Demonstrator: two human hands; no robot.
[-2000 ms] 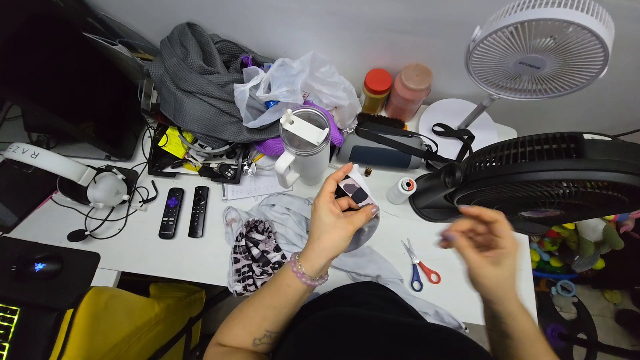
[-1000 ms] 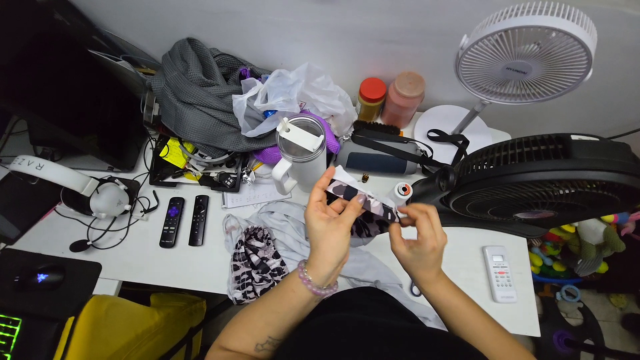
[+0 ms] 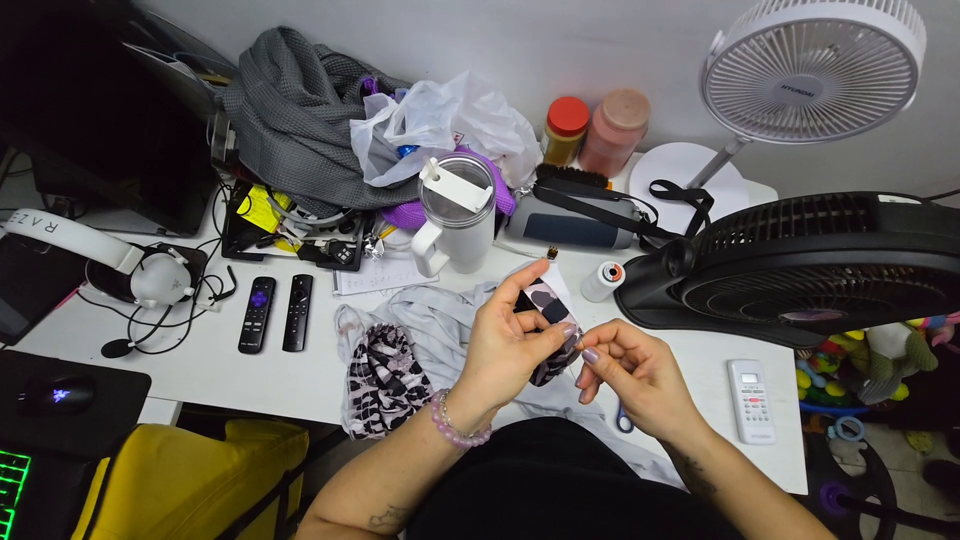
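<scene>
My left hand point(image 3: 510, 341) grips a folded piece of patterned fabric point(image 3: 550, 304) in black, grey and pale pink. At the fabric's lower right edge, the fingertips of my right hand point(image 3: 626, 367) are pinched together; what they pinch is too small to tell. Light grey cloth point(image 3: 442, 315) lies on the desk beneath and beside my hands, with a bunched part in a similar pattern point(image 3: 386, 375) at its left. A thread spool point(image 3: 603, 281) stands behind my right hand. One blue handle of the scissors point(image 3: 624, 418) shows below that hand; the rest is hidden.
A handled tumbler point(image 3: 469, 232) and a portable speaker point(image 3: 577, 221) stand behind my hands. To the right are a black fan point(image 3: 817, 262), a white fan point(image 3: 814, 75) and a white remote control point(image 3: 751, 401). Two black remotes point(image 3: 257, 315) and a headset point(image 3: 157, 277) lie left.
My right hand has come in from the right to the fabric's edge and stays there. The scissors, in plain view two seconds ago, are now mostly covered.
</scene>
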